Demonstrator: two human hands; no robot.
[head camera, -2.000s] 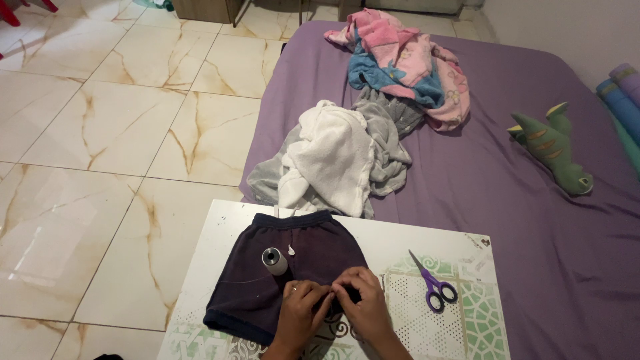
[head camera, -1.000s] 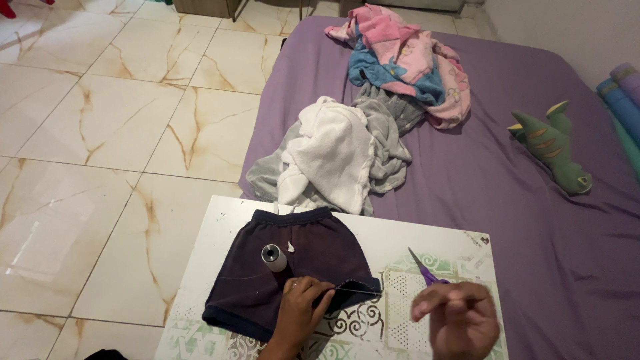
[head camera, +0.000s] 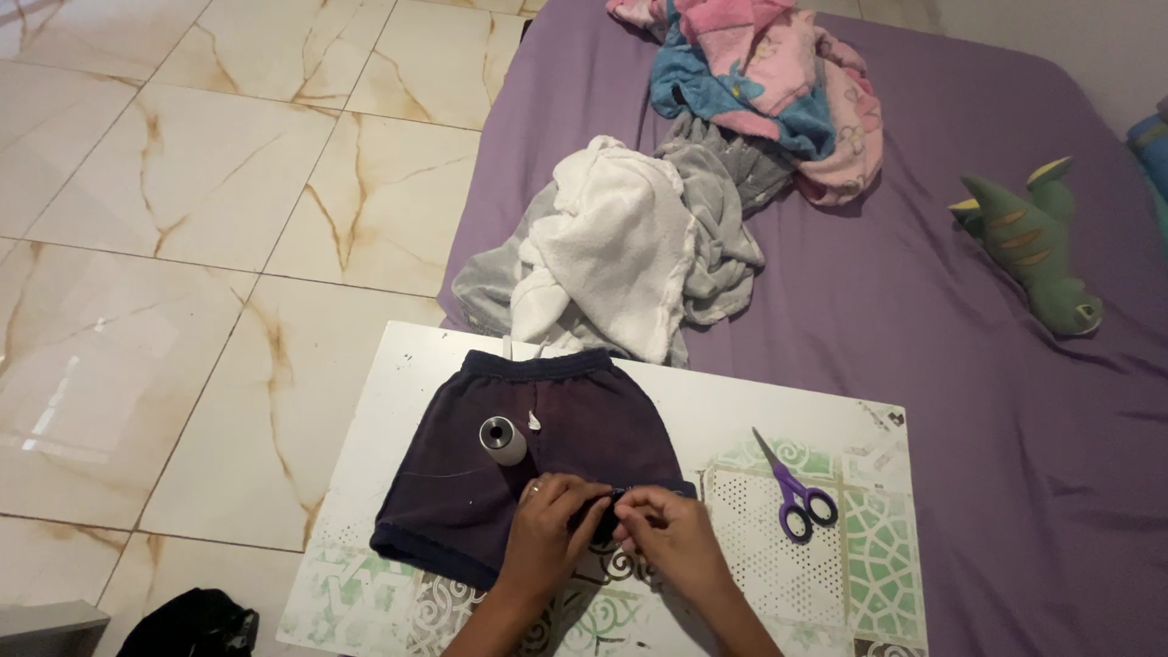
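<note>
A pair of dark shorts (head camera: 584, 429) lies on a white patterned board (head camera: 776, 401). My left hand (head camera: 557, 516) grips the hem of the right-hand leg between thumb and fingers. Close beside it, my right hand (head camera: 662, 529) has its fingertips pinched at the same hem; a needle or thread between them is too small to make out. A spool of pale thread (head camera: 504, 442) stands on the shorts, with a thin thread trailing left across the fabric. Right of the hands lie purple-handled scissors (head camera: 796, 493), blades pointing up and left.
Behind the board is a bed with a purple sheet (head camera: 849, 301), holding a white cloth (head camera: 620, 246), grey cloth (head camera: 721, 246), a pink and blue blanket (head camera: 776, 82) and a green plush dinosaur (head camera: 1036, 246). A black item (head camera: 192, 625) is at the lower left on the tiled floor (head camera: 164, 347).
My right hand, out by the scissors a second ago, is back at the hem next to my left hand. The left hand has stayed on the shorts.
</note>
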